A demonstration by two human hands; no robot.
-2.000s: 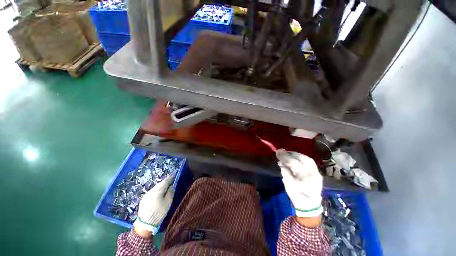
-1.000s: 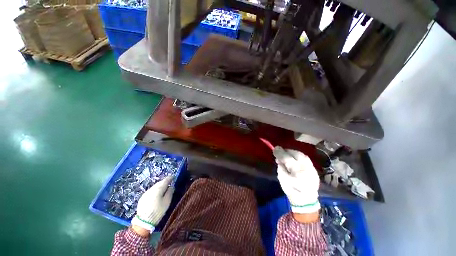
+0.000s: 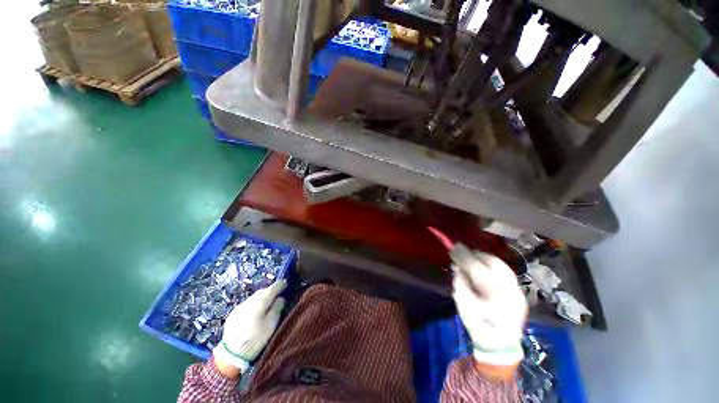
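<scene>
My right hand (image 3: pixel 490 303), in a white knit glove, is over the front edge of the red-brown press table (image 3: pixel 355 228) and grips a thin red stick (image 3: pixel 441 237) that points up and left. My left hand (image 3: pixel 254 321), also gloved, rests at the right side of the left blue crate (image 3: pixel 180 285), which is heaped with small silver-grey metal parts (image 3: pixel 225 287). Its fingertips are near the crate's rim; I cannot tell whether it holds a part. The right blue crate (image 3: pixel 569 364) with grey parts is partly hidden under my right hand and sleeve.
The thick press frame bar (image 3: pixel 410 169) crosses above the table. A slotted grey metal arm (image 3: pixel 335 186) sticks out under it. Crumpled white rags (image 3: pixel 569 305) lie at the table's right end. Stacked blue crates (image 3: pixel 213 35) and cartons on a pallet (image 3: pixel 130 88) stand behind left.
The view has shifted, so the press frame sits further right. My right hand with the red stick appears slightly further right and lower. My left hand stays by the left crate.
</scene>
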